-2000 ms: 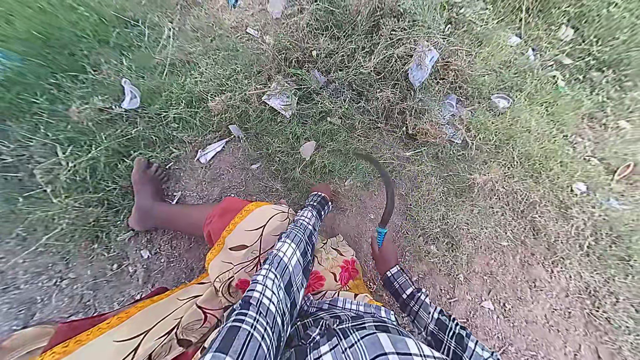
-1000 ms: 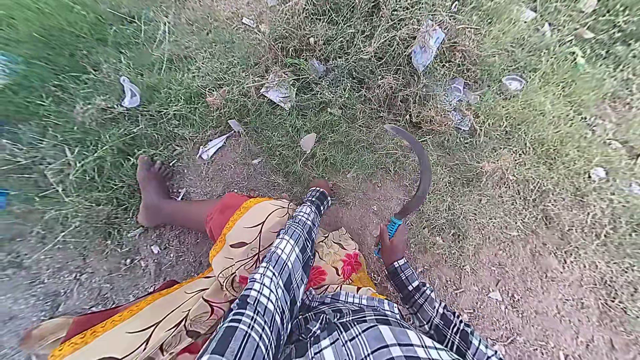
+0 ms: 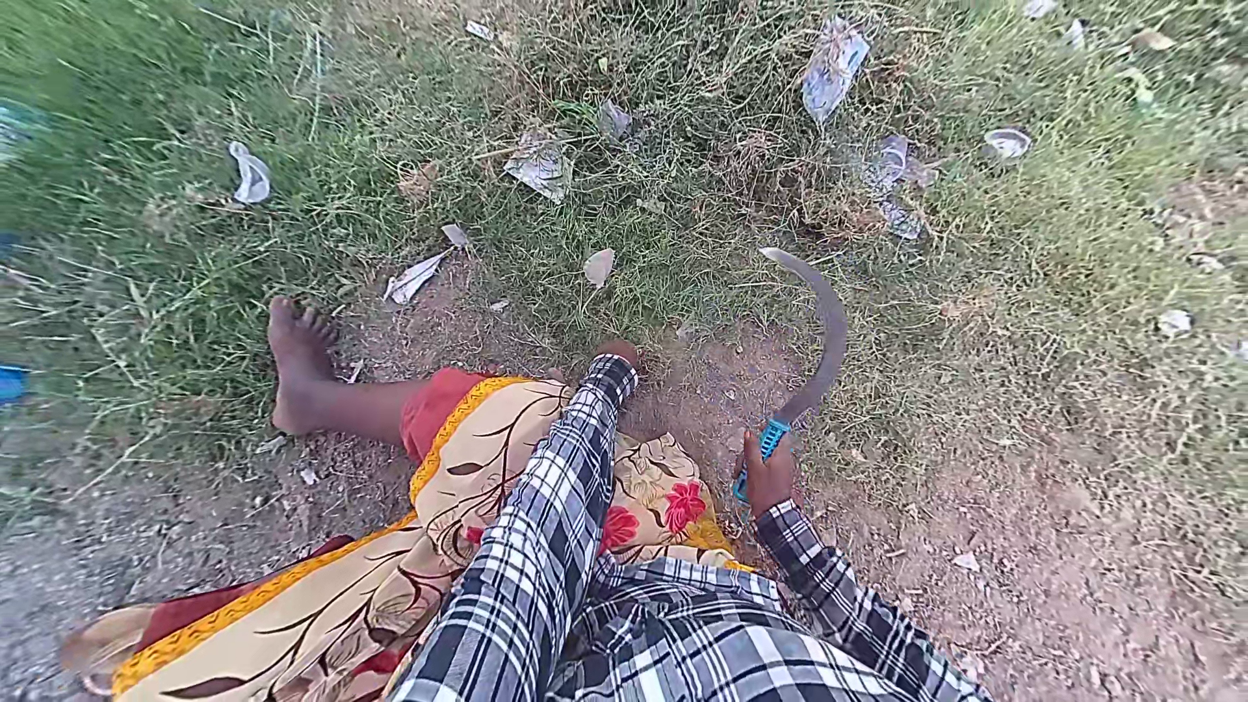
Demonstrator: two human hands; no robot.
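Observation:
My right hand (image 3: 770, 472) is closed on the blue handle of a sickle (image 3: 829, 341). The curved metal blade rises from the hand, bends over the grass edge and has its tip toward the upper left. My left hand (image 3: 618, 351) is low at the near edge of the short grass (image 3: 663, 283), at the end of the stretched arm. Only the back of it shows past the checked cuff; its fingers are hidden, so whether it holds grass cannot be told.
A bare foot (image 3: 302, 366) and a floral cloth (image 3: 468, 507) lie at the left. Plastic scraps (image 3: 834, 70), a white scrap (image 3: 414, 278) and a pale flat piece (image 3: 599, 267) lie in the grass. Bare soil (image 3: 1014, 546) spreads at the lower right.
Compared with two seconds ago, the sickle has swung out to the right, away from my left hand, its blade more open to view. My left hand has stayed at about the same place.

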